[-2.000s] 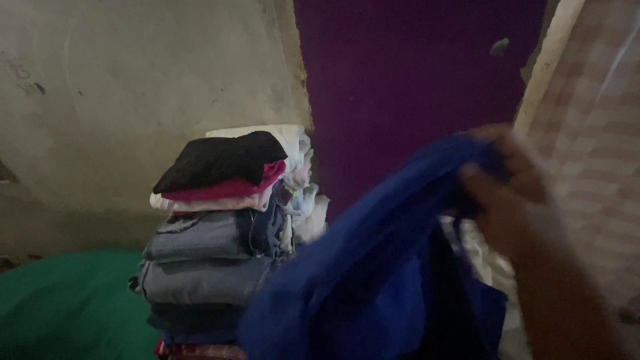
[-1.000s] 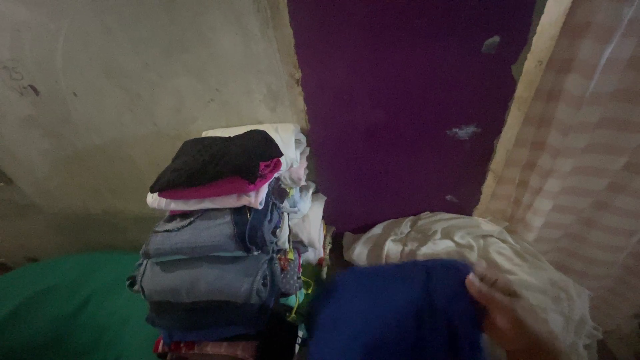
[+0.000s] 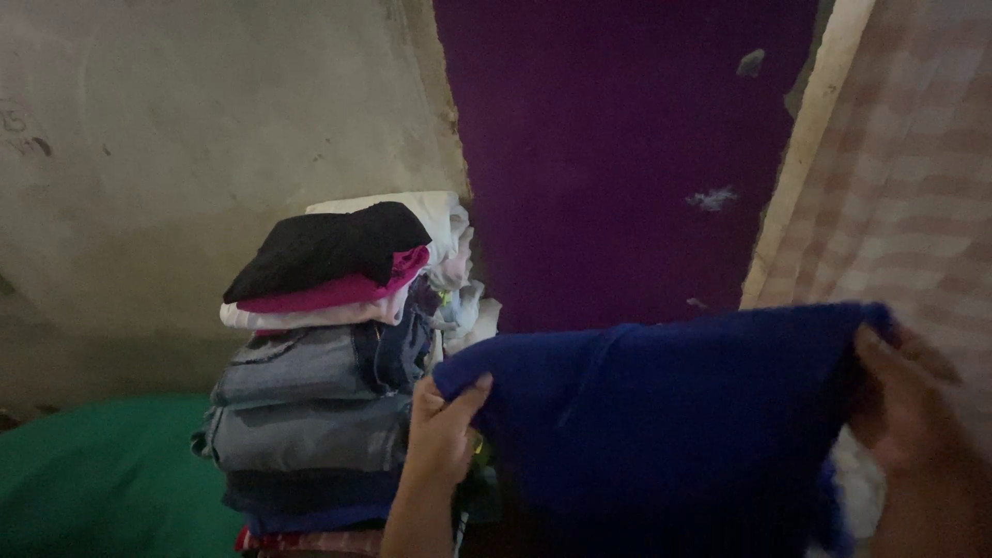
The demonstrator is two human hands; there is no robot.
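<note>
A blue cloth garment [image 3: 659, 418] hangs stretched between my two hands at the lower right. My left hand [image 3: 446, 426] pinches its upper left corner between thumb and fingers. At the upper right corner, my right hand [image 3: 903, 391] grips the cloth, slightly blurred. Just left of my left hand stands a stack of folded clothes, with a black garment [image 3: 333, 248] on top, a magenta one [image 3: 333, 294] below it, then a white one [image 3: 310, 314] and folded denim jeans [image 3: 302, 434]. The lower part of the blue garment is dark and partly cut off.
Behind the stack are more folded white clothes [image 3: 434, 217]. Green fabric [image 3: 101, 473] lies at the lower left. A bare plaster wall [image 3: 232, 101], a purple panel [image 3: 612, 155] and a checked curtain [image 3: 914, 178] form the background. White cloth [image 3: 860, 480] shows behind the blue garment.
My left hand has come into view and holds the blue garment's left corner. The garment, bunched two seconds ago, is now spread wide and covers most of the white cloth that showed one second ago.
</note>
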